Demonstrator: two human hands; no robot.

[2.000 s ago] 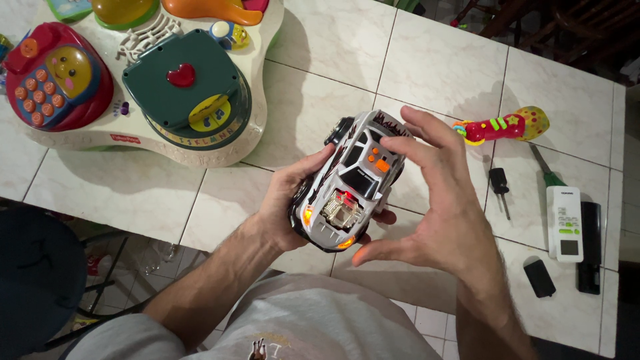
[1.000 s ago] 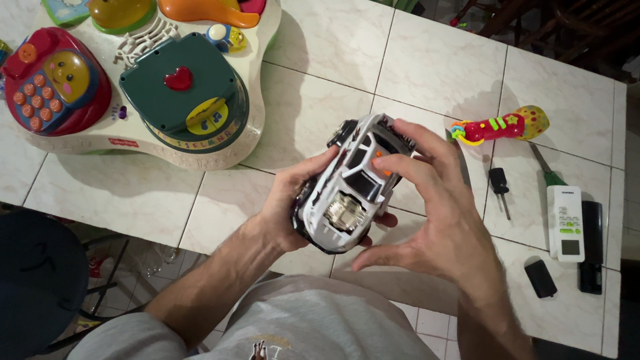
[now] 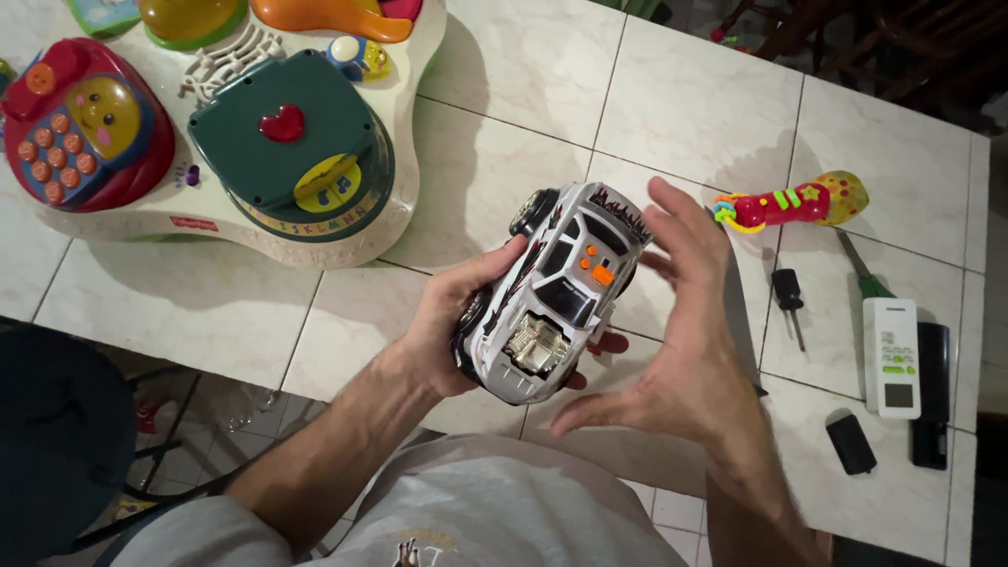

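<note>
My left hand (image 3: pixel 453 323) grips a silver toy car (image 3: pixel 555 291) by its side, with fingertips showing past the far side. The car has orange buttons on its roof, a gold-coloured engine in the hood and dark flame decals. My right hand (image 3: pixel 685 339) is beside the car's right side with fingers spread and thumb apart, holding nothing. Whether a fingertip brushes the rear of the car is hard to tell.
A toy activity table (image 3: pixel 378 236) with a red toy phone (image 3: pixel 87 126) stands at the left. At the right lie a red toy microphone (image 3: pixel 795 206), a short screwdriver (image 3: pixel 787 295), a green-handled tool (image 3: pixel 870 285), a white remote control (image 3: pixel 896 362) and black plastic pieces (image 3: pixel 850 445).
My right hand has moved off the car's roof, where its fingers were over the orange buttons. The front lights and red engine glow seen two seconds ago are off. My left hand keeps its hold.
</note>
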